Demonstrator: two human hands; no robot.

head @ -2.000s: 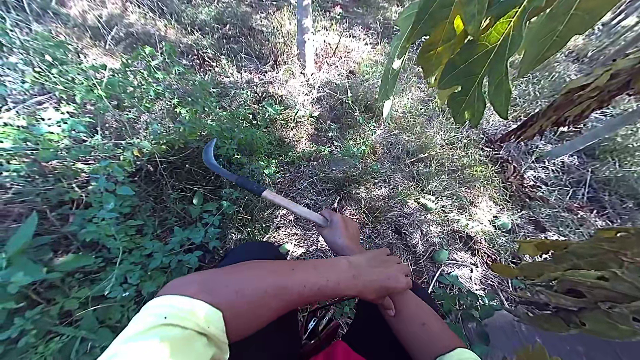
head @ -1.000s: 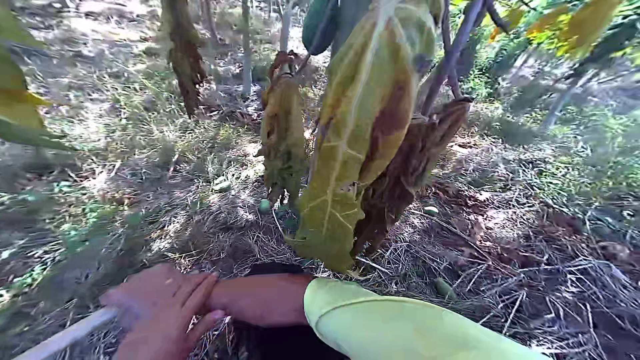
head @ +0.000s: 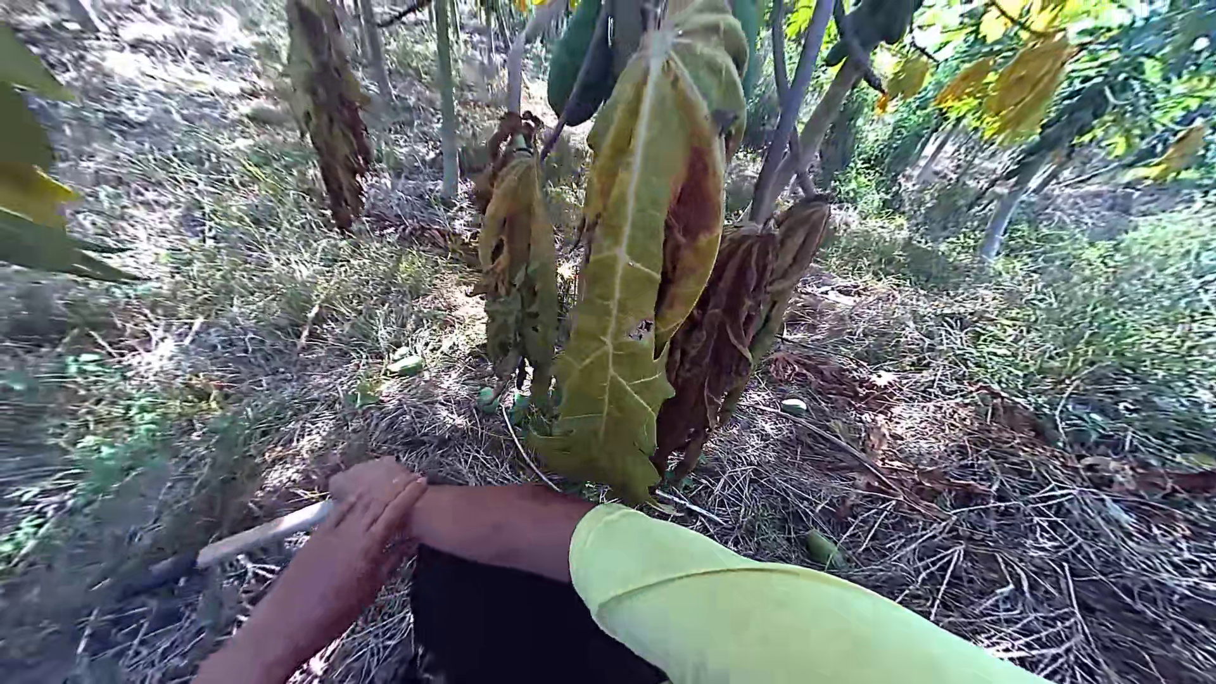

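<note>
My right hand (head: 370,477), at the lower left with its arm reaching in from the right, grips the pale wooden handle (head: 266,534) of a hooked sickle. The tool points down to the left; its dark collar (head: 173,568) is blurred and the curved blade cannot be made out. My left hand (head: 369,532) lies across my right wrist, its fingers over the skin, and touches no tool. A large yellowing papaya leaf (head: 617,313) hangs just beyond my right forearm.
Withered brown leaves (head: 727,332) hang beside the large leaf, and another dry cluster (head: 518,261) is left of it. Green papayas (head: 581,62) hang above. Slim trunks (head: 446,104) stand behind. Dry grass and fallen fruit (head: 825,549) cover the ground.
The view has swung strongly from the undergrowth to the hanging leaves. The sickle's blade showed plainly two seconds ago and is now a blur. My left hand stays on my right arm.
</note>
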